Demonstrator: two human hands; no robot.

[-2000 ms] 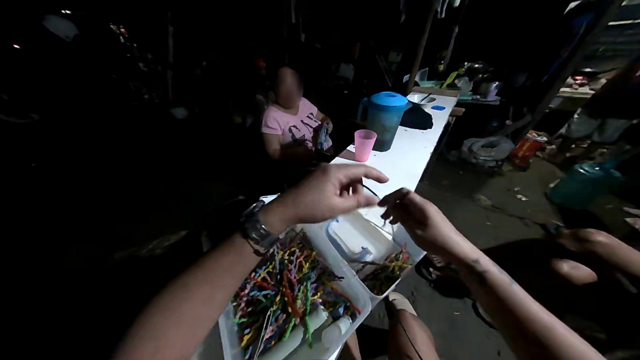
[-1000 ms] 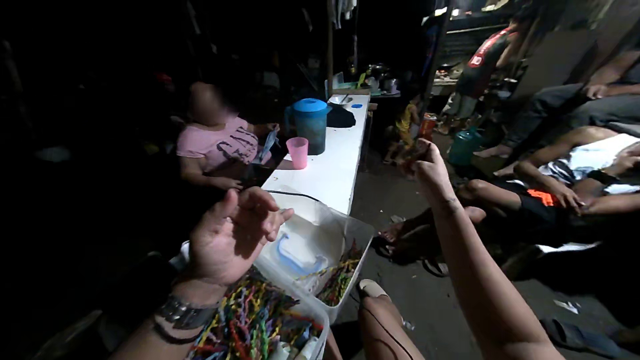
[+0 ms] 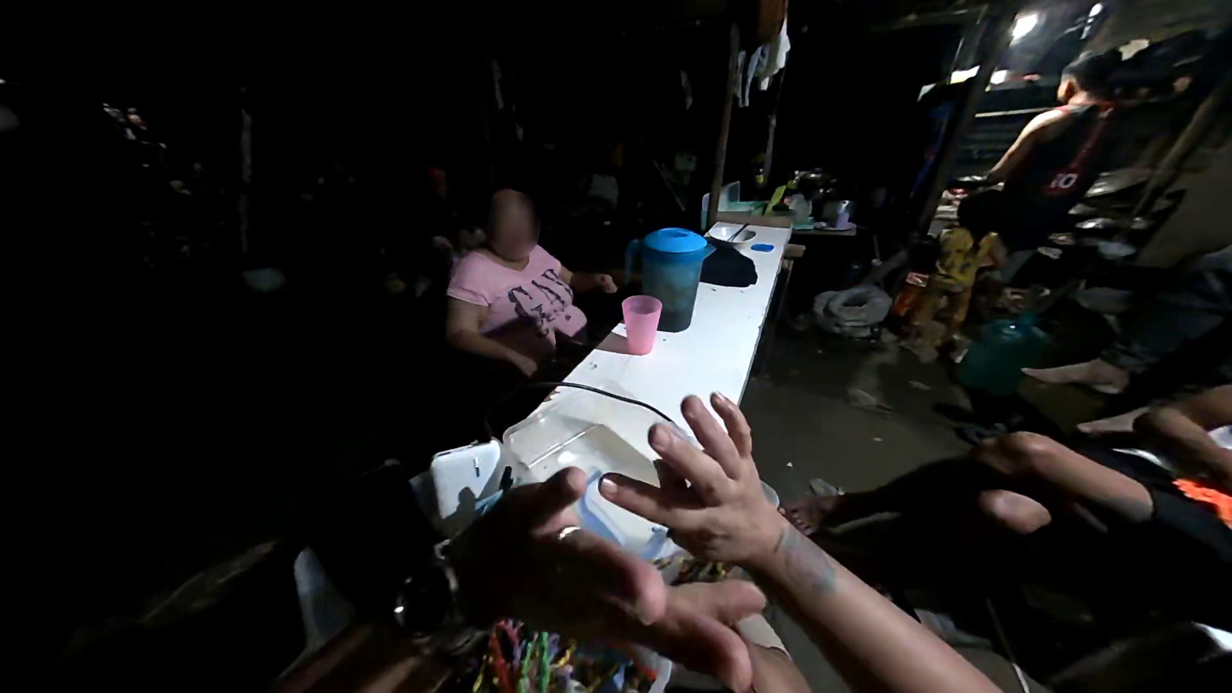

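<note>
My left hand (image 3: 587,577), with a ring and a wristwatch, is spread above a plastic bin of colourful twisted strands (image 3: 539,659). Its fingers are apart and nothing shows in them. Just above and to the right, my right hand (image 3: 707,491) is raised, fingers spread, also holding nothing visible. Behind the hands lies a clear plastic container (image 3: 568,438) at the near end of the white table, with a blue curved shape partly hidden by my fingers. More strands show below my right hand.
On the long white table (image 3: 717,337) stand a pink cup (image 3: 640,325) and a blue-lidded pitcher (image 3: 674,279), with a dark cloth (image 3: 729,267) and a bowl (image 3: 731,234) farther back. A black cable crosses the near end. One person sits left of the table; others are at the right.
My hands have come close together over the bins; a second ago they were wide apart. My right hand, fingers bunched then, is now spread. The seated person's arms have moved.
</note>
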